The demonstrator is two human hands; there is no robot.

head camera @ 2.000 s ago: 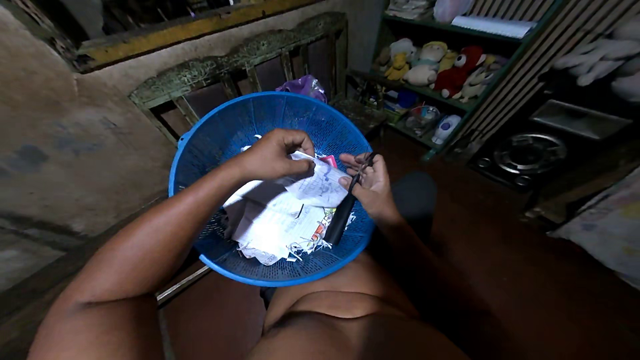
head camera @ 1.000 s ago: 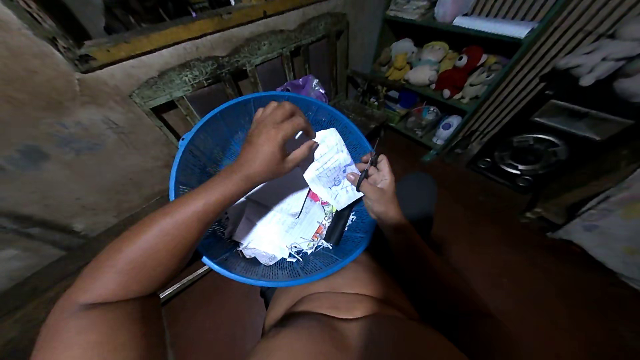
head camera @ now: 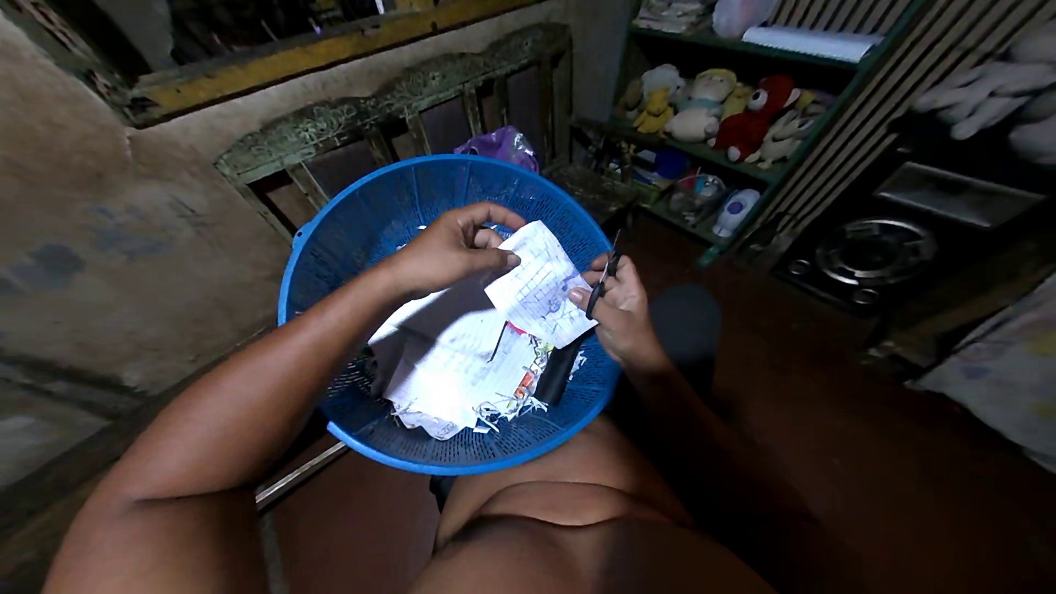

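Observation:
A blue plastic basket [head camera: 301,272] rests on my lap. Above it, my left hand [head camera: 466,252] pinches the upper left edge of a small sheet of written paper [head camera: 540,285] between thumb and fingers. My right hand [head camera: 615,305] grips the same sheet at its lower right and has scissors [head camera: 604,285] with black handles on its fingers, the blades pointing up. Larger white paper sheets [head camera: 462,355], thin paper shreds [head camera: 495,410] and a black cylindrical object [head camera: 558,375] lie inside the basket below the hands.
Behind the basket stands a carved wooden bench [head camera: 330,136] with a purple plastic bag [head camera: 503,147] on it. A green shelf [head camera: 709,148] at the back right holds stuffed toys [head camera: 747,115]. A black loudspeaker [head camera: 879,247] stands at the right, and a wall [head camera: 66,223] is at the left.
My left hand was raised off the small sheet one second ago; it has come down and right and taken hold of its edge. My right hand still holds the sheet and scissors.

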